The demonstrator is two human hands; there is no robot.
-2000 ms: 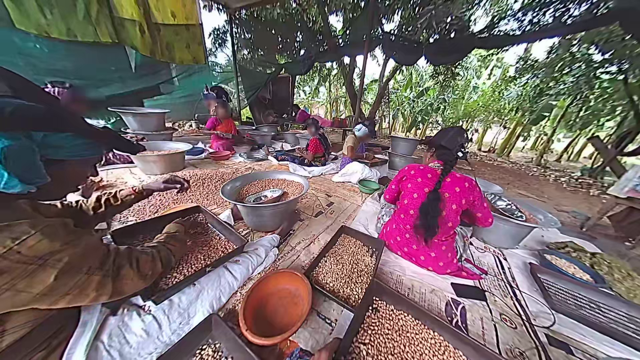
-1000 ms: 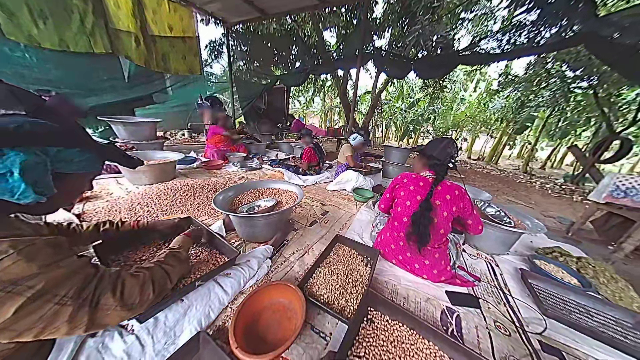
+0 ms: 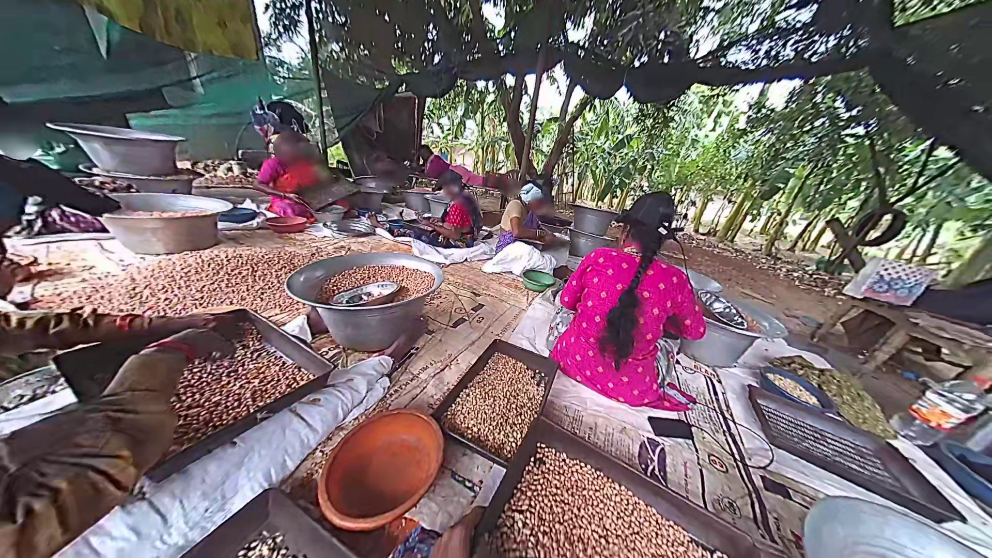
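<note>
At the bottom edge, what appears to be my left hand (image 3: 459, 536) is partly in view beside a blue patterned cloth. It lies against the left rim of a dark tray (image 3: 566, 456) of pale shelled nuts or beans; its fingers are too cut off to read. My right hand is out of view. Left of the hand is an orange-brown bowl (image 3: 380, 469), with nothing visible in it. Beyond the large tray lies a smaller dark tray (image 3: 496, 403) of similar pale nuts. Another dark tray (image 3: 271, 527), holding a few nuts, is cut off at the bottom.
At left, a co-worker's brown-sleeved arms (image 3: 132, 395) reach into a tray of reddish nuts (image 3: 232, 387). A metal basin (image 3: 364, 298) of nuts stands ahead. A person in pink (image 3: 628, 325) sits at right, near a slotted dark tray (image 3: 845, 446). Several people sit farther back.
The co-worker's hands at left have shifted within their tray of reddish nuts. The hand at the bottom edge shows more plainly now than one second ago.
</note>
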